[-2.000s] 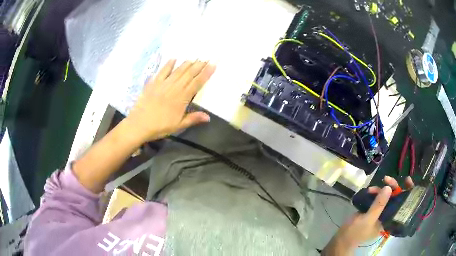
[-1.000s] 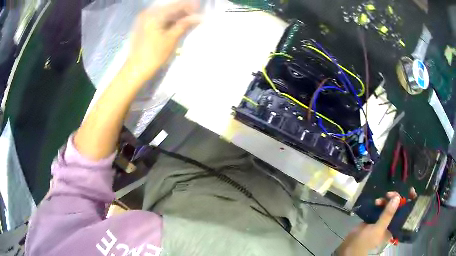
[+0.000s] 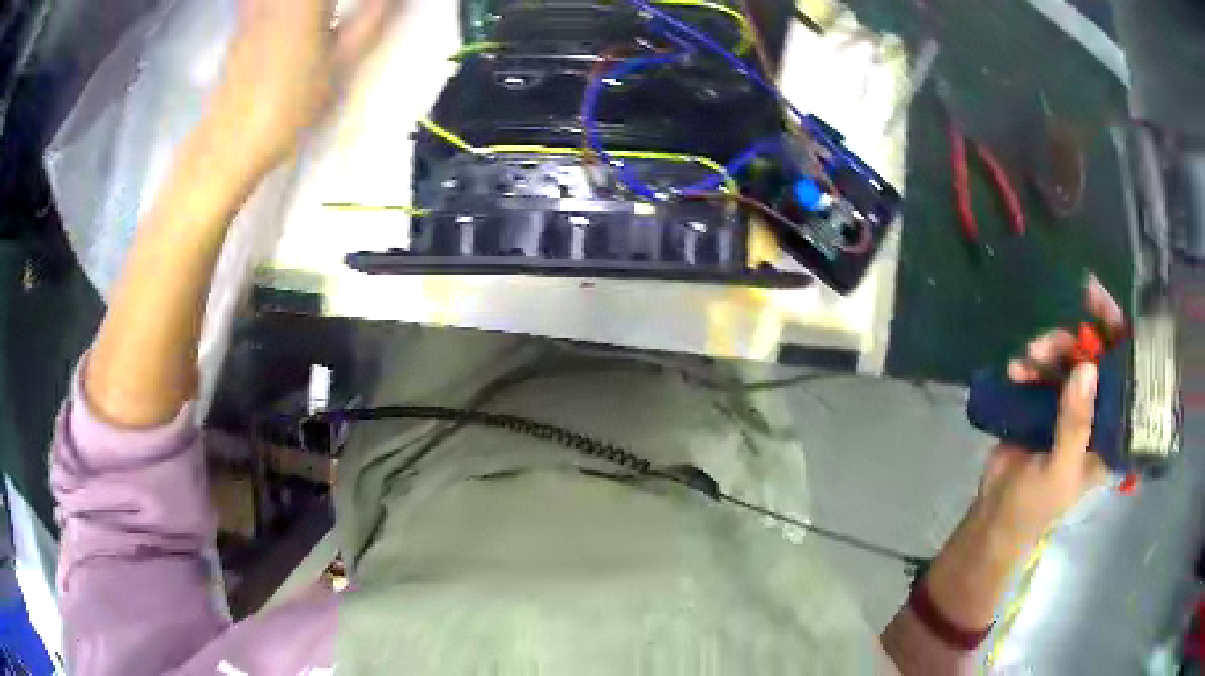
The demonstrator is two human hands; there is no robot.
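A black plastic housing (image 3: 582, 231) lies on a white board with yellowish tape (image 3: 502, 314), its row of recesses facing me. Yellow and blue wires curve over it. A small circuit board (image 3: 833, 218) with a bright blue component sits at its right corner. My left hand (image 3: 311, 60) is at the top left edge, blurred and partly cut off, beyond the housing's left side; whether it holds anything cannot be seen. My right hand (image 3: 1057, 396) is closed around the blue handle of the soldering gun (image 3: 1154, 376), fingers by its orange-red trigger, right of the board.
Red-handled pliers (image 3: 985, 185) lie on the dark green mat between the board and the gun. Translucent plastic sheet (image 3: 112, 165) lies at the left. A coiled black cord (image 3: 568, 442) runs across my lap. A pale sheet or strip lies at the top right.
My view has turned, and the housing now appears level and higher up. My left hand has lifted from the white board and sits further up and left. My right hand still holds the gun.
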